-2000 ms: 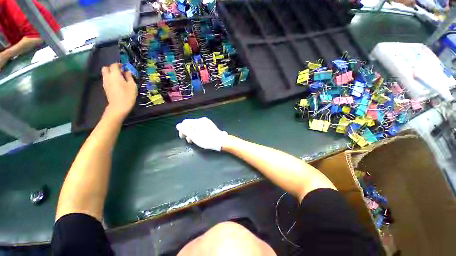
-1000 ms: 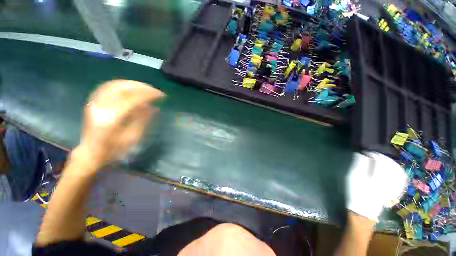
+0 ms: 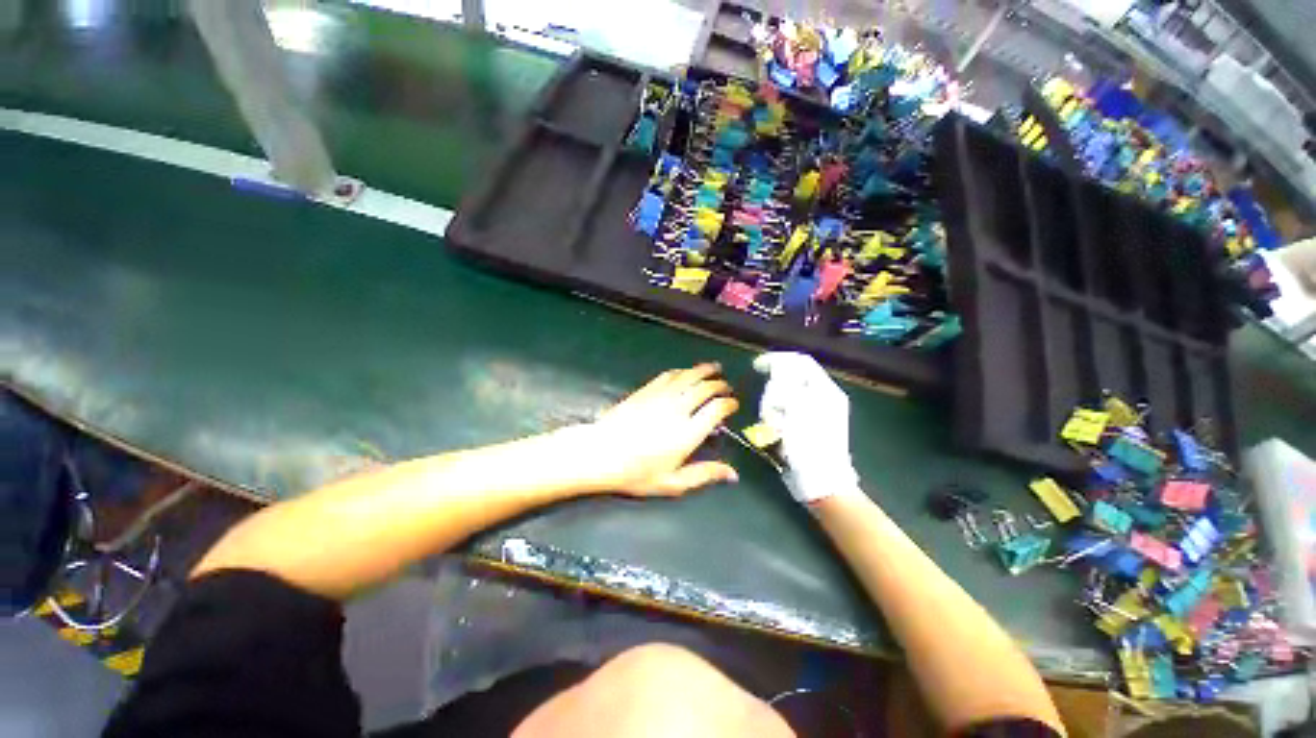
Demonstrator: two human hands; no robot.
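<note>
My left hand (image 3: 657, 433) is bare and lies low over the green bench (image 3: 361, 346), palm down, thumb apart from the fingers. Nothing shows in it; its underside is hidden. My right hand (image 3: 811, 425), in a white glove, is just right of it, its fingers closed around a yellow binder clip (image 3: 761, 433) with a wire handle pointing left. A black compartment tray (image 3: 512, 216) beyond the hands holds rows of coloured clips (image 3: 707, 224); its left compartments are bare.
A second black tray (image 3: 1075, 346) stands tilted at right. A loose clip pile (image 3: 1169, 548) lies in front of it, with a dark part (image 3: 953, 502) to its left. A metal post (image 3: 267, 101) rises at far left. Another person's gloved hand (image 3: 1292, 281) is at the right edge.
My left hand has moved right from the open bench at left. My right hand has come left from the clip pile with a yellow clip. The two hands are now close together.
</note>
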